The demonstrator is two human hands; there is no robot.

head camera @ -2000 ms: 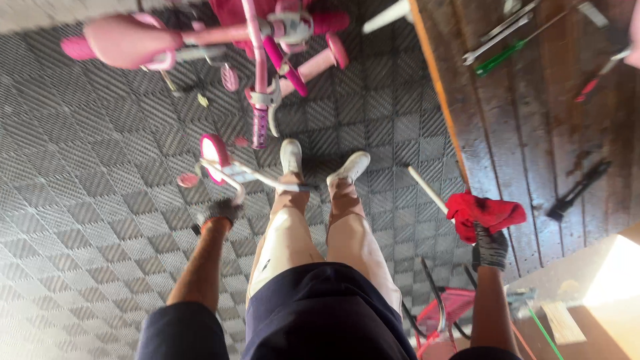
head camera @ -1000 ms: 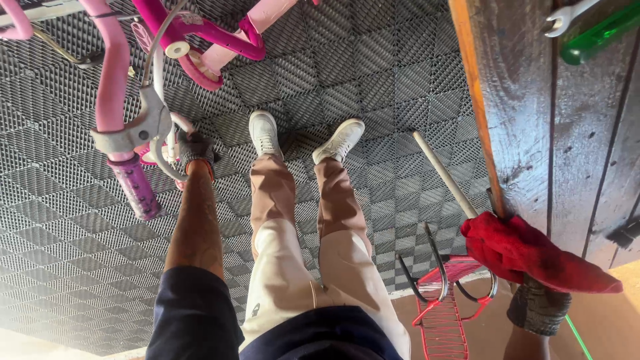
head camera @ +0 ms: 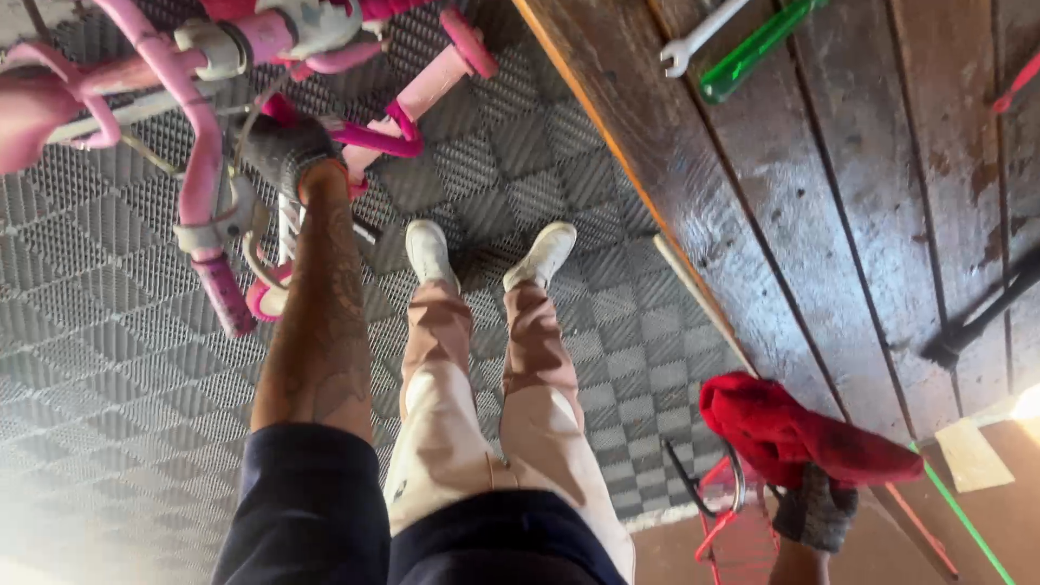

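My left hand (head camera: 288,150), in a dark grey work glove, reaches in among the parts of a pink children's bicycle (head camera: 203,146) at the upper left; its fingers are partly hidden, so what it grips cannot be told. A training wheel with a pink rim (head camera: 268,296) shows below it, beside my forearm. The bicycle's purple handlebar grip (head camera: 223,296) points down to the left of my arm. At the lower right my gloved right hand (head camera: 816,504) is shut on a red cloth (head camera: 796,431). A pale rod (head camera: 703,301) runs up from the cloth along the wooden edge.
A worn wooden bench top (head camera: 780,203) fills the upper right, with an open-end wrench (head camera: 699,41), a green-handled tool (head camera: 756,53) and a black tool (head camera: 983,313) on it. A red wire rack (head camera: 731,520) stands at the lower right. Textured grey matting (head camera: 146,366) covers the floor.
My left hand, out by a training wheel two seconds ago, has moved in among the bicycle's parts. My right hand keeps the red cloth. The view has shifted closer to the bicycle and bench.
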